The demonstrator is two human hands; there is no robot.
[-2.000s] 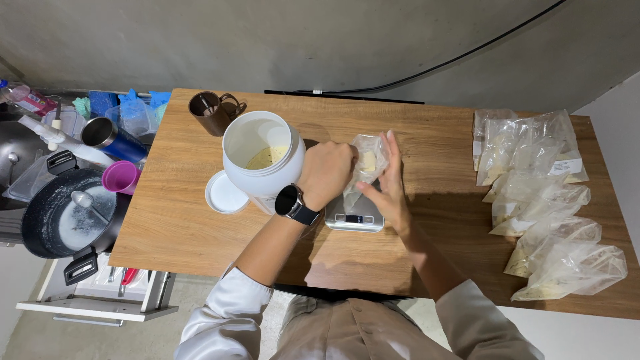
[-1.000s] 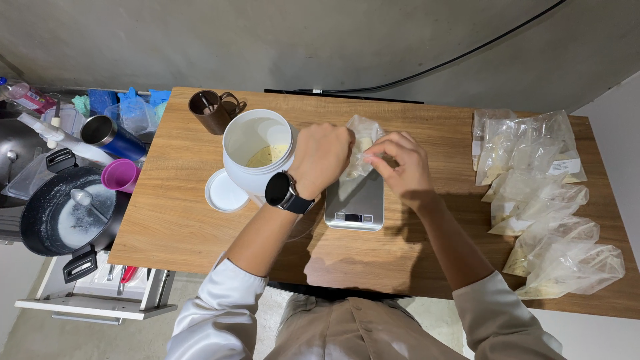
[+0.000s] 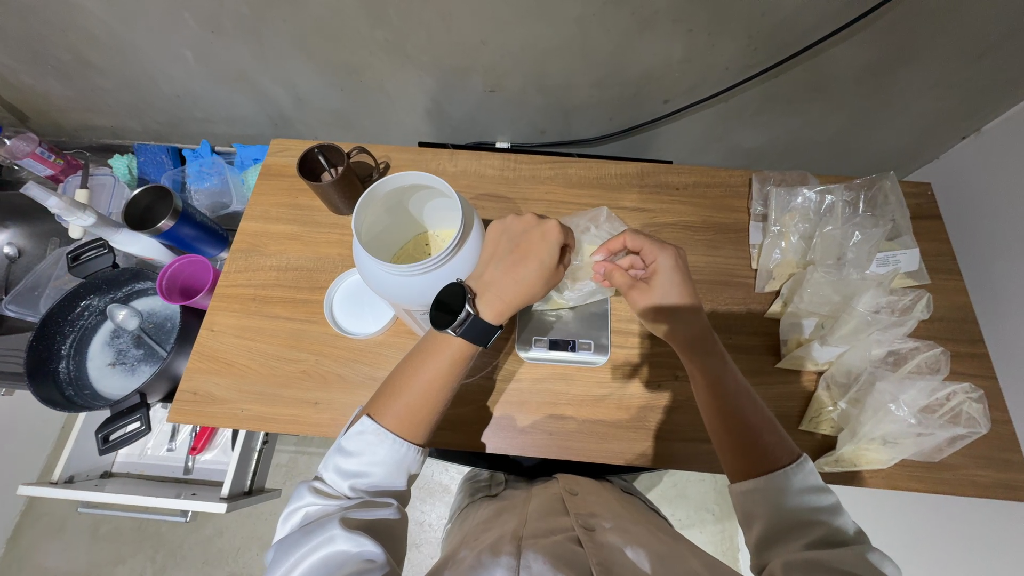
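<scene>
A clear plastic bag (image 3: pixel 588 232) with pale contents is between my hands, over the back part of a steel digital kitchen scale (image 3: pixel 563 328). My left hand (image 3: pixel 520 260), with a black watch on its wrist, grips the bag's left side; its fingertips are hidden. Thumb and fingers of my right hand (image 3: pixel 644 276) pinch the bag's right edge. A white plastic tub (image 3: pixel 416 264), uncovered and holding pale yellow powder, stands just left of my left hand. Its white lid (image 3: pixel 360 304) lies on the wooden table (image 3: pixel 296 376) beside it.
Several filled plastic bags (image 3: pixel 840 320) lie along the table's right side. A brown mug (image 3: pixel 332 180) stands behind the tub. At left are a black pot (image 3: pixel 120 340), a purple cup (image 3: pixel 188 280), a blue steel tumbler (image 3: pixel 180 220) and a pulled-out drawer (image 3: pixel 152 488).
Two seconds ago the bag was held upright over the scale, with my right hand alongside it. Now it lies lower and tilted, and my right fingers pinch its edge.
</scene>
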